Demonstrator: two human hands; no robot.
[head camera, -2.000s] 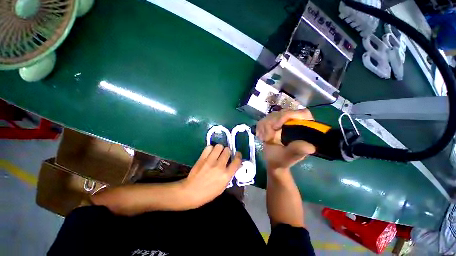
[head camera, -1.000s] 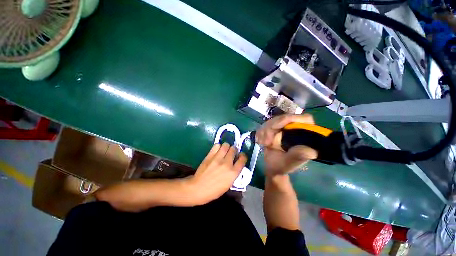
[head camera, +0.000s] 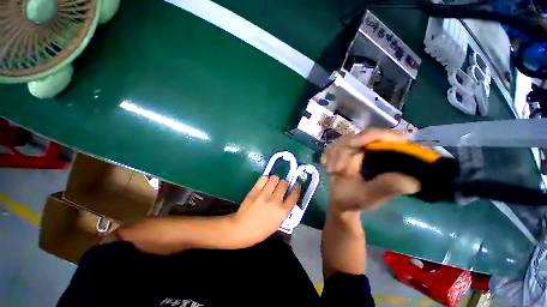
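Observation:
Two white looped housings (head camera: 310, 190) lie side by side at the bench's front edge, loops pointing away from me. My left hand (head camera: 268, 204) lies over them with its fingers on them and hides their lower left part. My right hand (head camera: 366, 171) holds the electric screwdriver (head camera: 408, 171), black with a yellow-orange band, to the right of the housings. The hand and tool are blurred, and the screwdriver's tip is hidden. The silver screw feeder (head camera: 354, 99) stands just beyond my right hand.
A pale green fan (head camera: 45, 36) stands at the far left. More white housings (head camera: 465, 90) and white strips (head camera: 445, 42) lie beyond the feeder. A grey metal arm (head camera: 486, 133) runs to the right. Cardboard boxes (head camera: 78, 225) and a red stool (head camera: 429, 279) are below the bench.
My right hand and the screwdriver have moved right, off the housings. The housings have shifted slightly right and tilted under my left hand. The screwdriver's cable has swung.

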